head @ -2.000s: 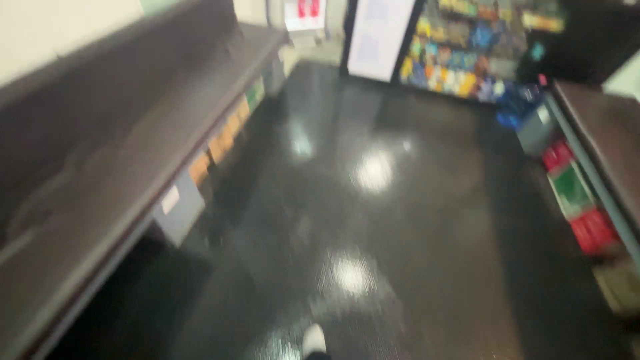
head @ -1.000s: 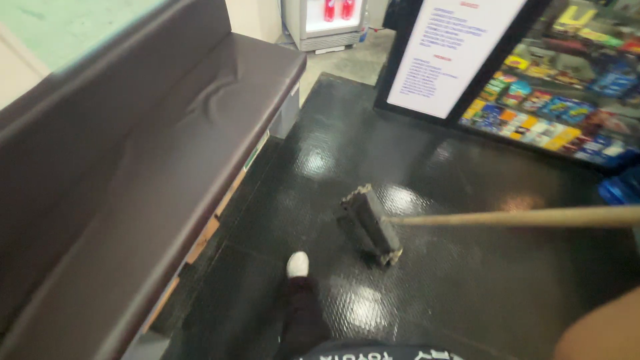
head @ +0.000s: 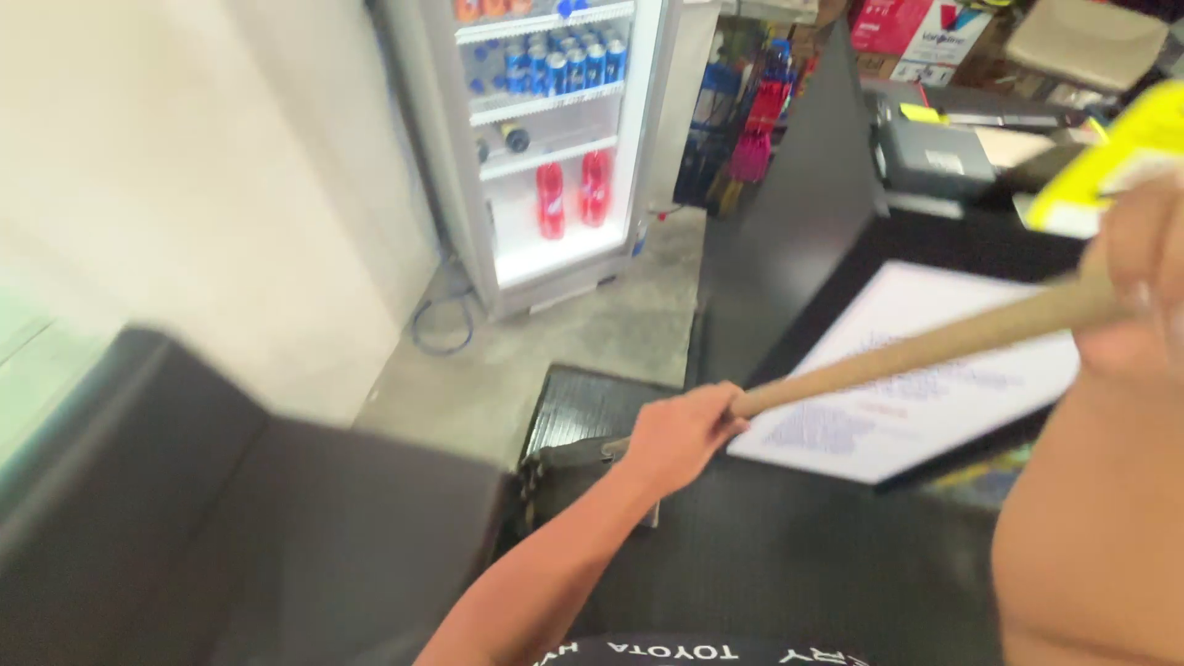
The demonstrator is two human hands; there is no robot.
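Observation:
A long wooden pole [head: 888, 361] runs from the right edge down to the lower middle. My left hand [head: 680, 435] is closed around its lower part, close to a dark broom or squeegee head [head: 573, 472], which my forearm partly hides. My right hand [head: 1142, 259] grips the pole's upper part at the right edge, near a blurred yellow item [head: 1110, 157]. What that item is, or whether my hand touches it, I cannot tell. The head is by the corner of a dark padded bench, over the black floor [head: 795, 564].
The dark padded bench [head: 370, 518] stands at lower left beside a pale wall. A lit drinks fridge [head: 564, 148] stands ahead, with a cable loop [head: 442, 324] on the concrete. A black counter [head: 795, 185] with a printed sheet [head: 888, 388] is at right.
Both hands are now in view on the pole; one second ago only a blurred bit of skin showed at lower right. The head has moved from mid-floor to the bench corner. The view has shifted toward the fridge.

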